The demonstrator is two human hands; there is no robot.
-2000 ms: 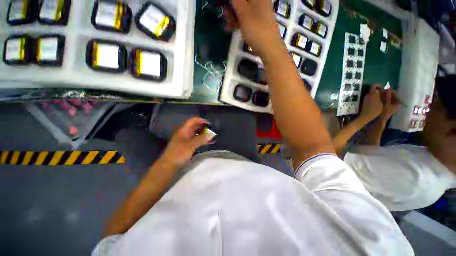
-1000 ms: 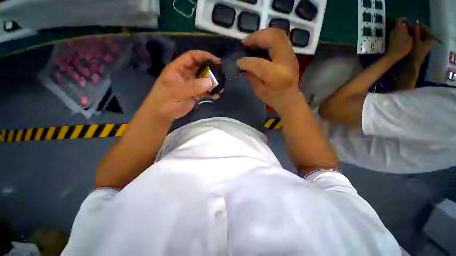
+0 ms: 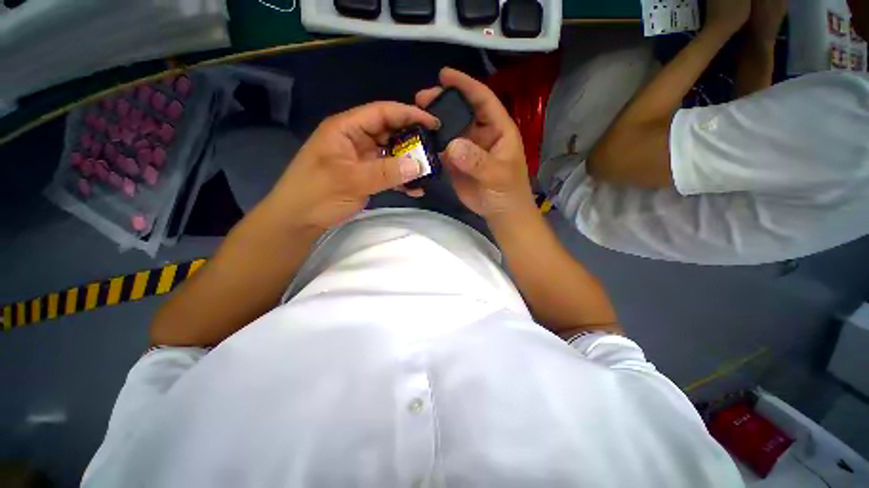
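My left hand holds a housing with battery, its white and yellow inside facing up, above my lap. My right hand holds a plain black back cover between thumb and fingers, just right of and above the housing. The two pieces are close together at the fingertips; I cannot tell if they touch. The white blister tray at the top edge holds several black pieces in its pockets.
Stacked trays lie on the bench at upper left. Pink parts in a clear bag are low at left. A neighbouring person's arm and white sleeve are at right, beside a small-part sheet. A red item lies in a box at lower right.
My right hand has come down from the tray with the black cover and now holds it beside the housing. The view has tilted down, and the bench has moved toward the top edge.
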